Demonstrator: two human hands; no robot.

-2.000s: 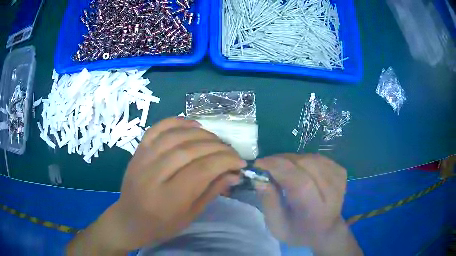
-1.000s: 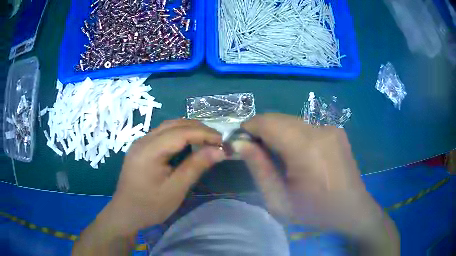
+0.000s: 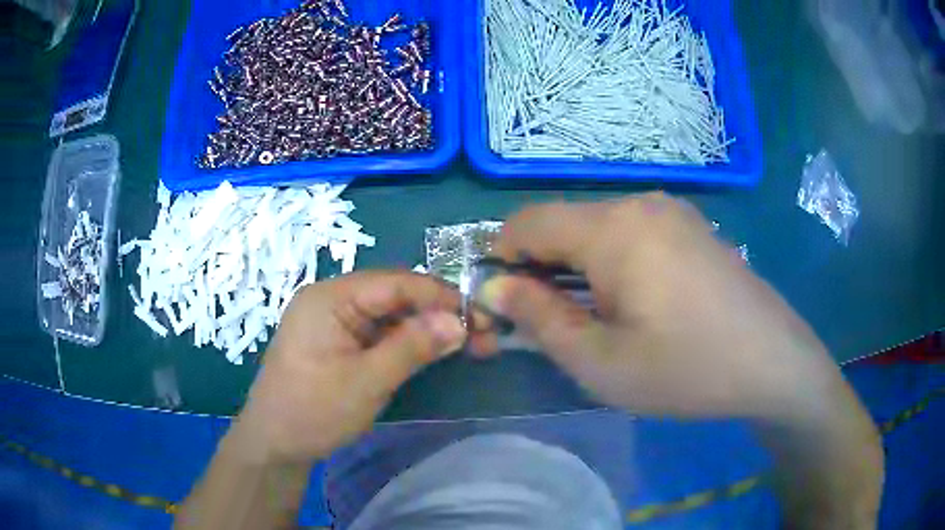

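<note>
My left hand [image 3: 347,352] is at the centre, its thumb and fingertips pinched on a tiny part too small to name. My right hand [image 3: 642,300] is beside it, holding a dark hand tool [image 3: 565,277] that runs under the fingers. A small white piece [image 3: 467,280] stands between the fingertips of both hands, which nearly touch. The white pad with crinkled shiny film [image 3: 446,244] lies behind the hands, mostly hidden. The wire pile right of centre is almost fully covered by my right hand.
A blue tray [image 3: 311,178] of copper-brown sleeves and a blue tray [image 3: 622,172] of thin pale rods stand at the back. White strips [image 3: 249,259] are heaped left. A clear plastic box [image 3: 78,248] is far left. A small clear bag [image 3: 829,197] lies right.
My right hand has moved up and left over the pad and wire pile. My left hand's pinch has shifted from the right hand's front side. The whole view has shifted, moving the bench items rightward.
</note>
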